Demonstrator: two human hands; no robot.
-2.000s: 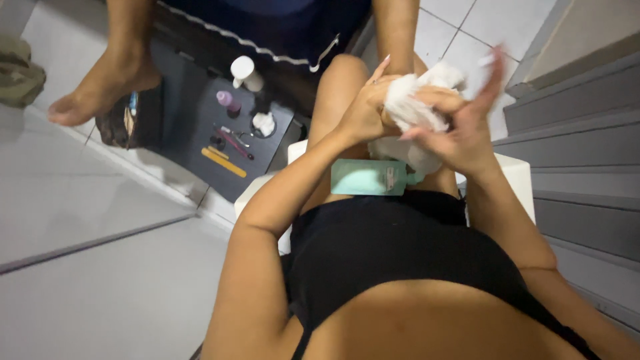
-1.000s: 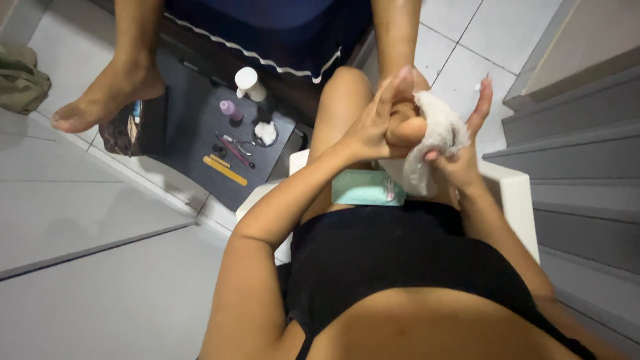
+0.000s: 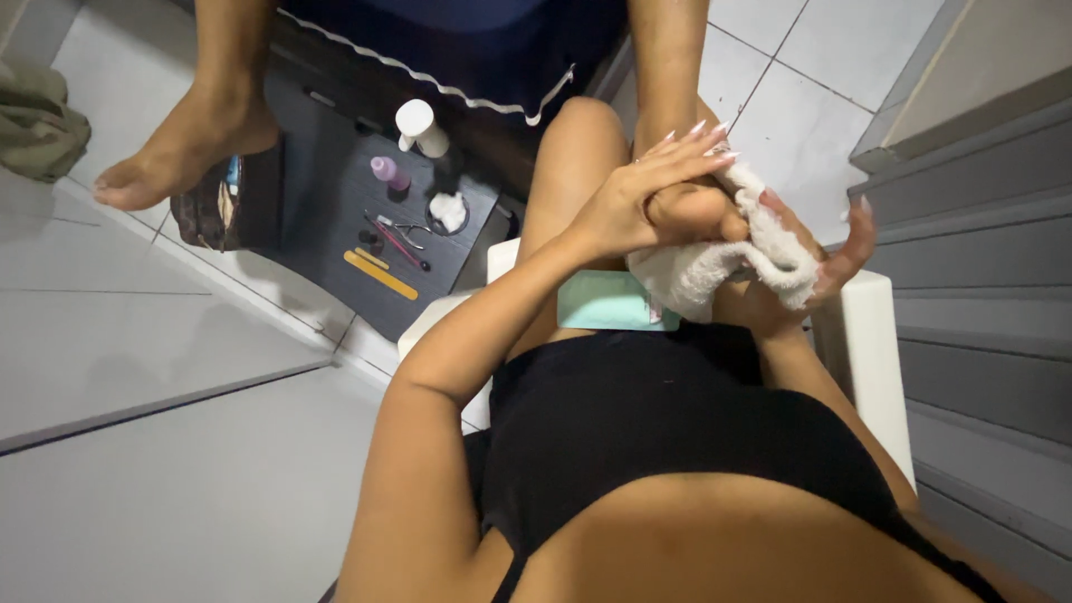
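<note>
My left hand [image 3: 628, 201] lies across another person's foot [image 3: 691, 209], its palm on the top of the foot and its fingers stretched toward the ankle. In my right hand [image 3: 816, 260] is a white terry cloth [image 3: 695, 272], held against the side of the foot near the toes; the thumb or a finger sticks out from it. The cloth hangs below the toes. A mint-green packet [image 3: 607, 300] rests on my lap under the foot. Part of my right palm is hidden by the cloth.
On a dark low table [image 3: 327, 218] stand a white bottle [image 3: 421, 128], a purple bottle [image 3: 390, 172], a dish of cotton [image 3: 447, 213], nippers [image 3: 404, 225] and a yellow nail file [image 3: 380, 275]. The person's other foot [image 3: 180, 151] is over a dark bag [image 3: 243, 201]. A white chair arm [image 3: 875, 368] is beside me.
My left hand has moved from beside the toes to across the top of the foot. The cloth, bunched up two seconds ago, now hangs more loosely around the foot's side.
</note>
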